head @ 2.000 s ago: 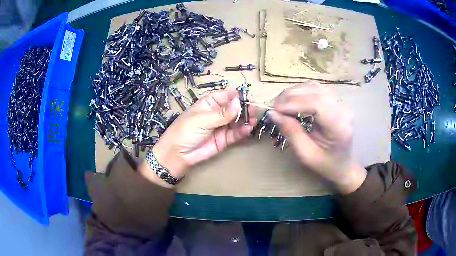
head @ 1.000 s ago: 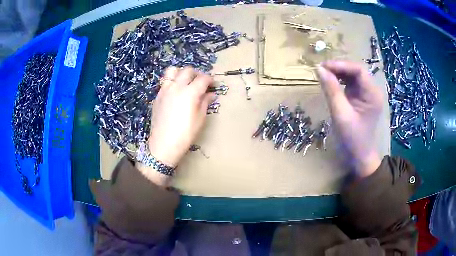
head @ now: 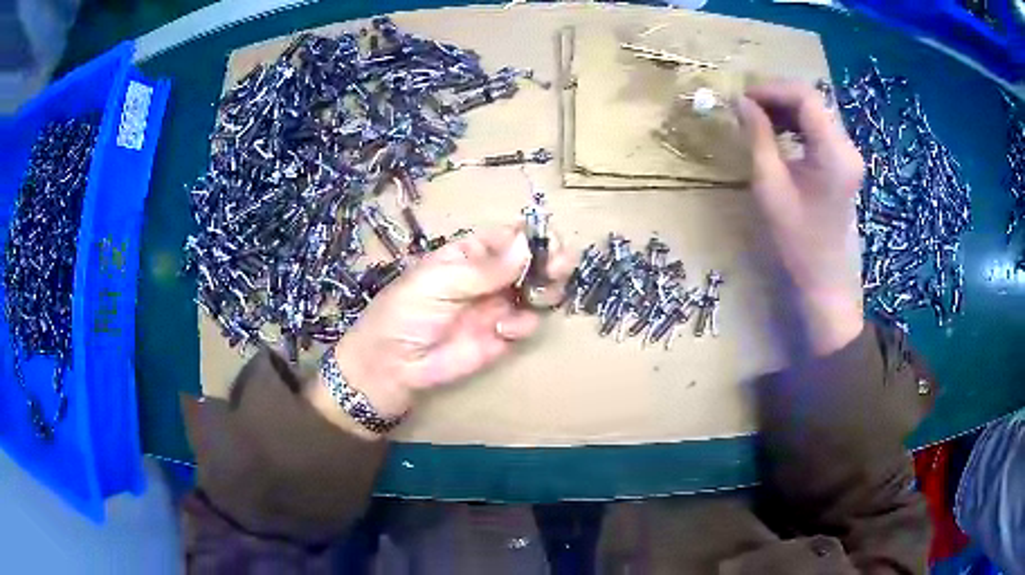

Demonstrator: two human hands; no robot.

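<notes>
My left hand (head: 450, 303) holds one small dark assembly (head: 538, 253) upright between thumb and fingers, its silvery collar at the top. My right hand (head: 798, 169) is over the right edge of the stained cardboard pad (head: 607, 146), thumb and forefinger pinched beside the white dab (head: 705, 100). A thin pale line shows near those fingertips, too blurred to tell if it is the stick. A large heap of assemblies (head: 304, 180) lies left of my left hand. A small group (head: 641, 292) lies just right of it.
The cardboard work sheet (head: 540, 404) lies under the heap and hands. A blue bin (head: 118, 281) full of parts stands at the left. Another pile (head: 916, 202) lies on the green bench at the right. Pale sticks (head: 674, 53) lie on the pad. Another blue bin (head: 939, 28) is at the upper right.
My left hand reached to the heap and has come back to the centre with an assembly. My right hand moved from the centre up to the pad's right side.
</notes>
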